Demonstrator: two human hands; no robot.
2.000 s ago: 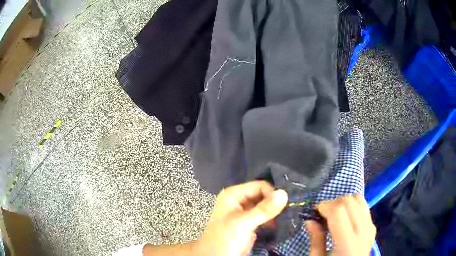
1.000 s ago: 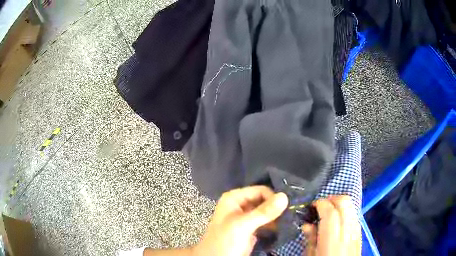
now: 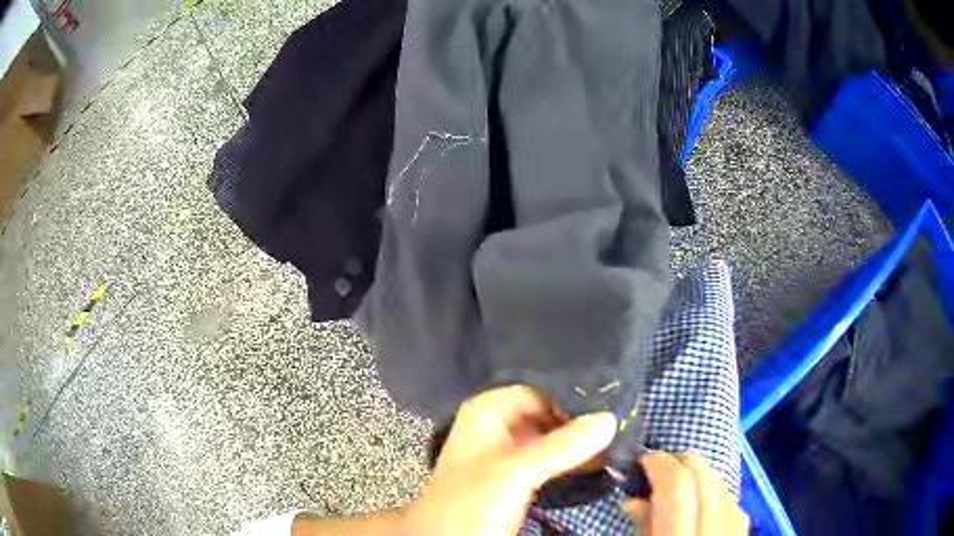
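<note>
A grey garment (image 3: 570, 157) hangs away from me in two long folds, with a bent white thread line (image 3: 434, 138) on the left one. My left hand (image 3: 513, 455) pinches its near end between thumb and fingers. Short white and yellow threads (image 3: 630, 414) show on the cloth beside my left thumb. My right hand (image 3: 690, 497) is at the lower edge, partly cut off, with curled fingers close to the garment's dark end. A small dark thing shows at its fingertips; I cannot tell what it is or whether it is held.
A black jacket (image 3: 303, 157) with round buttons lies under the grey garment at left. Blue-and-white checked cloth (image 3: 696, 366) is below it at right. A blue crate (image 3: 837, 345) with dark clothes is at right. Cardboard (image 3: 26, 115) is at the left edge, above speckled floor.
The garment and surroundings have shifted left in the view. The held end has turned, so the yellow thread now slants more steeply. My right hand sits lower in the picture.
</note>
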